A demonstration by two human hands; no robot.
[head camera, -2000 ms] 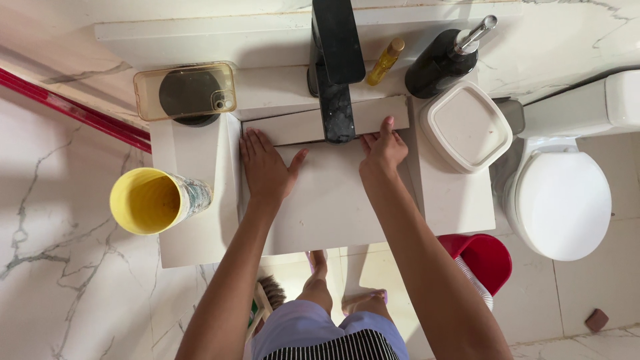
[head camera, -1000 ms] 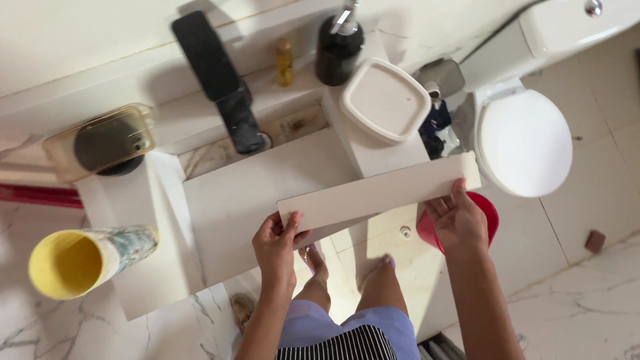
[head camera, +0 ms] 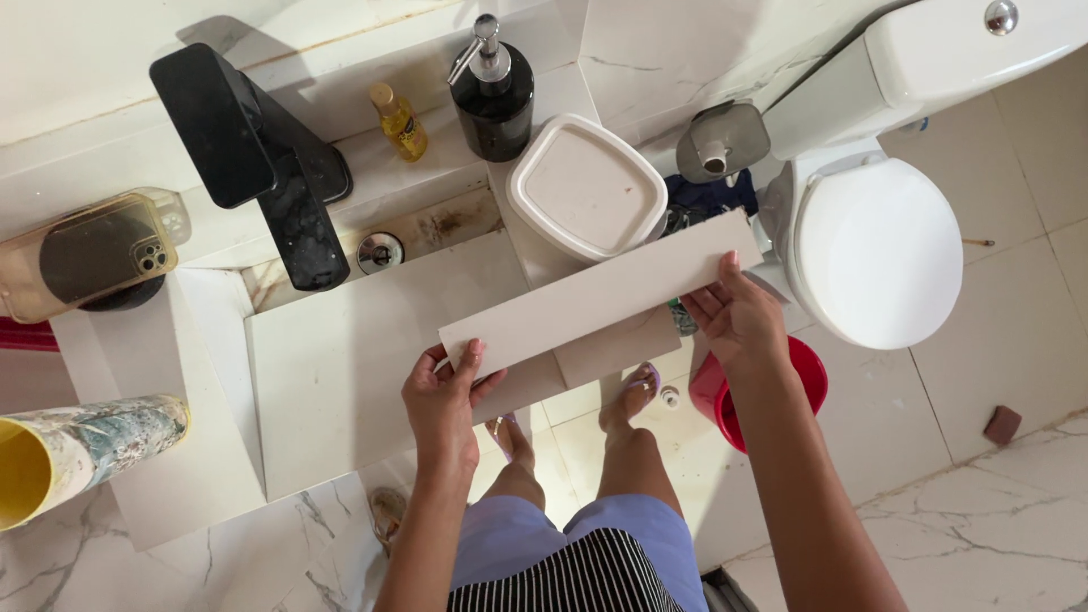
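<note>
A long narrow off-white panel strip (head camera: 595,293) is held level in front of me, tilted up to the right. My left hand (head camera: 446,395) grips its left end, thumb on top. At its right end, my right hand (head camera: 735,314) pinches the lower edge. Under and behind it lies the wide off-white basin slab (head camera: 382,357). Past the slab's back edge, a stained trough shows a round metal drain (head camera: 380,252). A black faucet (head camera: 297,204) overhangs the trough.
On the ledge stand a small yellow bottle (head camera: 399,123), a black soap dispenser (head camera: 493,102) and a lidded white container (head camera: 588,187). A phone case (head camera: 85,255) and yellow-lined cup (head camera: 93,450) sit left. A toilet (head camera: 880,255) and red bucket (head camera: 807,382) are right.
The strip lay behind the wide slab at the basin's back, with both hands on it; it is now lifted off, and the trough and drain show. The view has turned.
</note>
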